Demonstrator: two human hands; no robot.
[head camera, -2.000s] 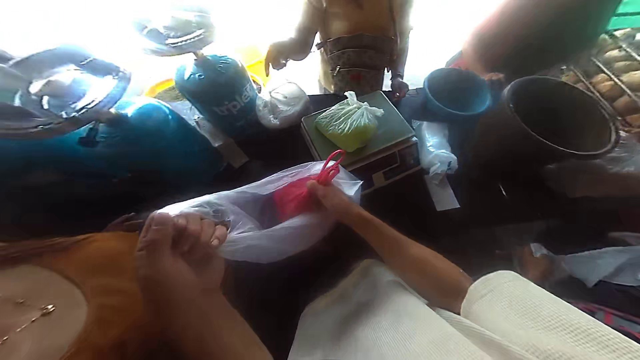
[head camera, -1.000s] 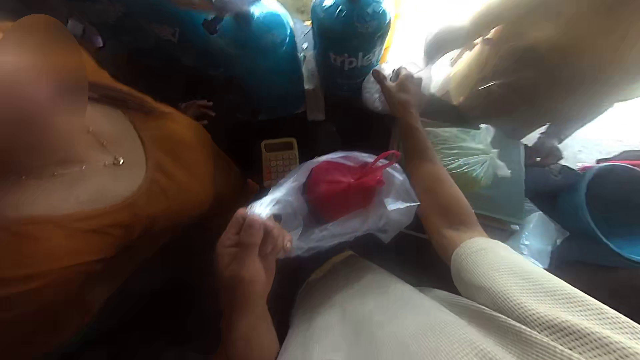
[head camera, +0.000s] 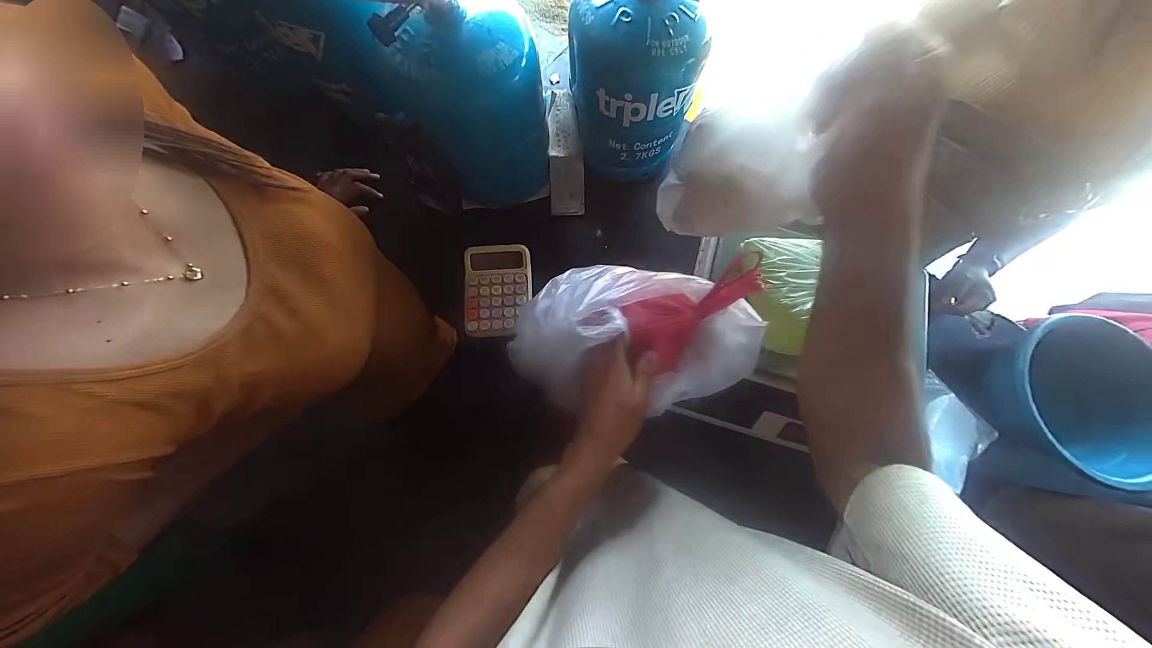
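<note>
A knotted red plastic bag (head camera: 666, 326) lies inside a translucent white plastic bag (head camera: 576, 310) at the centre. My left hand (head camera: 616, 387) holds the white bag from its near side, fingers against the red one. My right hand (head camera: 868, 108), blurred, is stretched out at the upper right and grips a filled whitish plastic bag (head camera: 738, 171); its fingers are partly washed out by glare. Under my right forearm, a tied clear bag with yellow-green contents (head camera: 785, 306) rests on the scale (head camera: 918, 315), which is partly hidden.
A calculator (head camera: 498, 292) lies left of the white bag. Teal gas cylinders (head camera: 634, 99) stand at the back, with a blue bucket (head camera: 1093, 396) at the right. One person in an orange top (head camera: 297, 297) is close at left; another person's hand (head camera: 967, 286) is beyond the scale.
My right hand left the red bag and reached out to the whitish bag by the cylinder, which is now nearer the scale. My left hand has shifted to the red bag. The view turned and moved closer.
</note>
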